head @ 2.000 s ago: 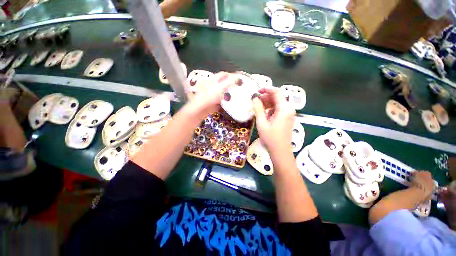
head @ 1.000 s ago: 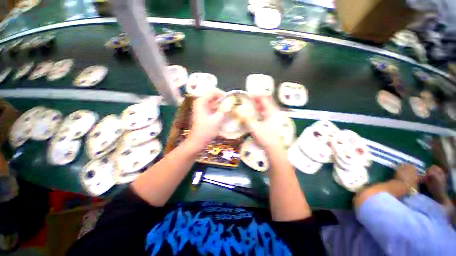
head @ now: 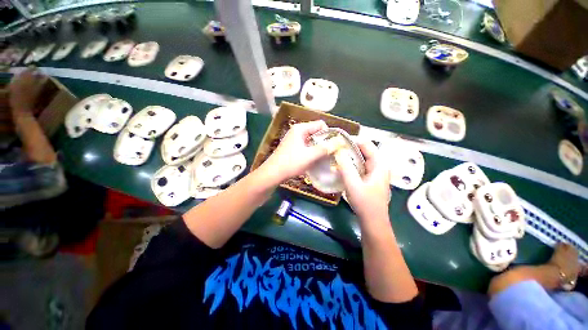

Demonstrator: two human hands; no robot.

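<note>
A cream plastic housing (head: pixel 327 174) is held over the parts box, tilted so its hollow side and rim show. My left hand (head: pixel 298 152) grips its left side. My right hand (head: pixel 369 183) grips its right side, with the thumb inside it. Yellowish coverings show on the thumb tips. The brown cardboard parts box (head: pixel 273 135) holds small shiny inserts and is partly hidden by my hands and the housing. Whether a hand also holds an insert cannot be told.
Stacked housings (head: pixel 219 169) lie left of the box, more (head: pixel 456 192) at right. A hammer-like tool (head: pixel 309 221) lies below the box. A metal post (head: pixel 247 55) rises behind it. The conveyor belt (head: pixel 361 58) carries housings and wired subassemblies. Neighbours' arms show at both sides.
The held housing has turned from its outer face to its hollow side. Both hands stay on it. The camera view has shifted, and belt items stand in different places.
</note>
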